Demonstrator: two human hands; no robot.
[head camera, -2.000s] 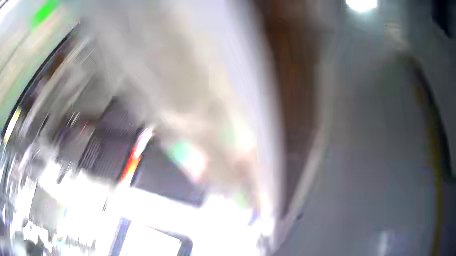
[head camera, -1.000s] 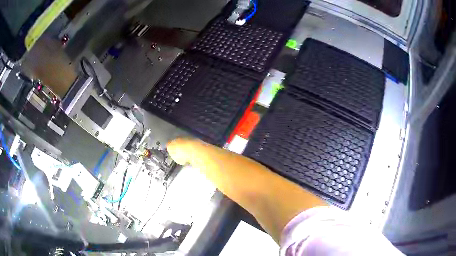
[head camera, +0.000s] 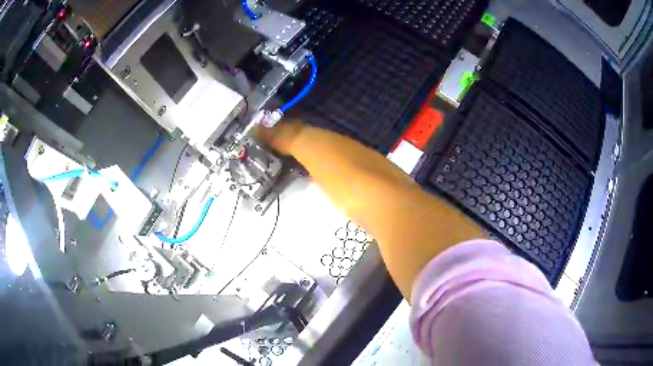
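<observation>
My right hand (head camera: 278, 136) reaches in from the lower right, with a rolled pink sleeve on the forearm. It is small and blurred at a metal fixture (head camera: 254, 171). Its fingertips are hard to make out, and I cannot tell whether they hold anything. A metal pick-up head (head camera: 283, 61) with a bright blue air tube (head camera: 308, 89) is just beyond the hand, beside a black pocketed tray (head camera: 372, 78). My left hand is not in view.
More black pocketed trays (head camera: 505, 175) lie at the right. A red block (head camera: 422, 129) and a white piece with a green mark (head camera: 458, 77) lie between the tray groups. A grey metal housing (head camera: 208, 107) stands left of the hand. Blue tubing (head camera: 190, 232) loops over the lower-left mechanism.
Since one second ago, the view has shifted and come closer to the fixture. The pick-up head with the blue tube has moved from the far tray to beside my right hand.
</observation>
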